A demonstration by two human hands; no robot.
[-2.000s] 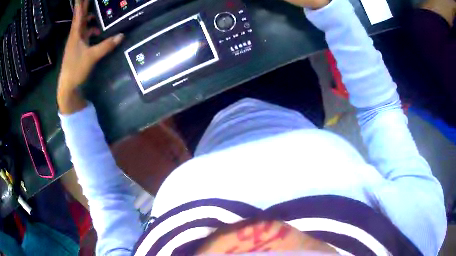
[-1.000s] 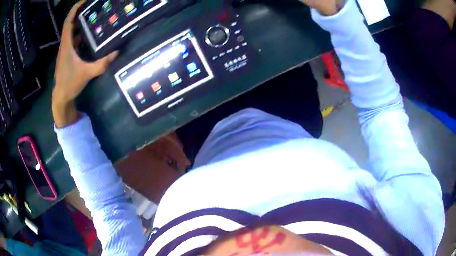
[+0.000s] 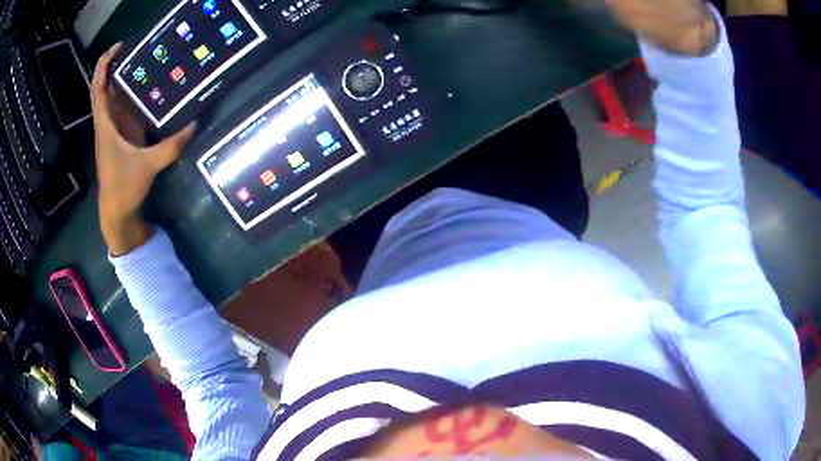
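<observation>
Two black portable media players lie on the dark green bench, one behind the other. The nearer player (image 3: 281, 153) shows a lit screen with icons and a glare band, its round dial to the right. The farther player (image 3: 189, 58) also shows icons; the top picture edge cuts it off. My left hand (image 3: 135, 158) holds its left end, thumb at the near edge and fingers at the far side. My right hand (image 3: 671, 22) is blurred at the top right, away from both players; whether it holds anything cannot be told.
Stacked players (image 3: 22, 153) stand at the far left. A smartphone in a pink-red case (image 3: 87, 320) lies near the bench's left edge. A cable bundle (image 3: 45, 383) is at the lower left. A red stool part (image 3: 619, 112) shows below the bench at right.
The nearer player's screen went from nearly blank to showing icons. More of the farther player is in view. My right hand has moved right. The view has shifted, and the white sheet is out of sight.
</observation>
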